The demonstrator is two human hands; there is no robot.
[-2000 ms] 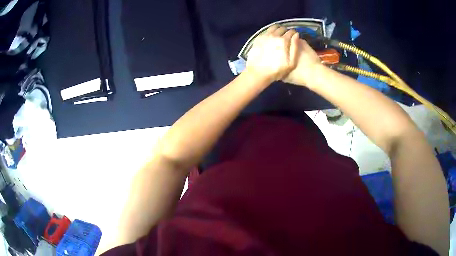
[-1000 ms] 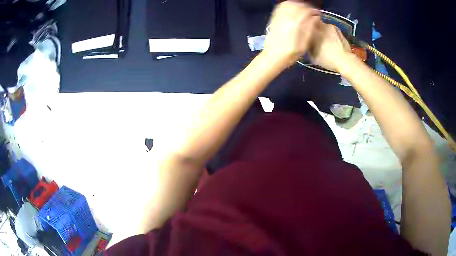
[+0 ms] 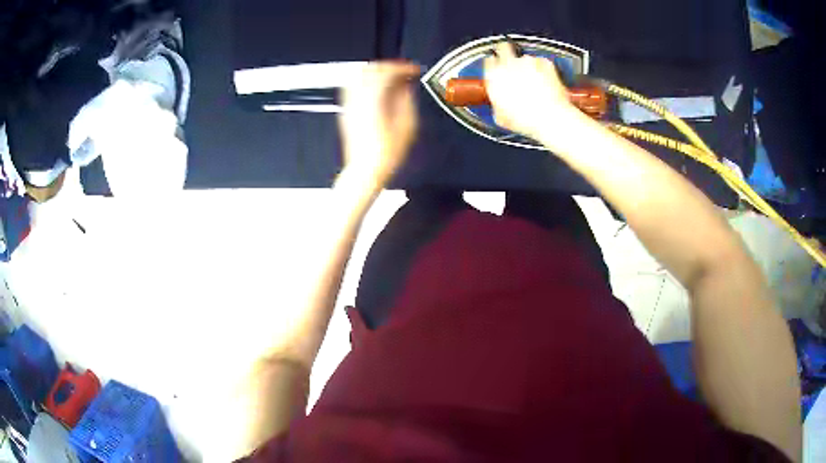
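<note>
A steam iron (image 3: 507, 54) with a blue body and orange handle lies on dark garment panels (image 3: 299, 27), its tip pointing left. My right hand (image 3: 523, 90) is closed around its handle. Two yellow lines leave its right end. My left hand (image 3: 379, 118) is blurred, just left of the iron's tip, over the right end of a white interfacing strip (image 3: 294, 78); whether it touches the strip is unclear. A thin pale line shows below that strip. Another pale strip (image 3: 666, 109) lies right of the iron, partly behind the yellow lines.
A crumpled white and grey pile (image 3: 145, 136) lies at the left beside heaped dark cloth (image 3: 45, 99). Blue patches (image 3: 768, 172) show at the right table edge. Blue crates (image 3: 127, 425) and a red plastic item (image 3: 72, 395) stand on the pale floor at lower left.
My hands, together on the iron before, are now apart. My left hand has moved left off the iron. The view has shifted, and the iron now shows whole with its orange handle visible.
</note>
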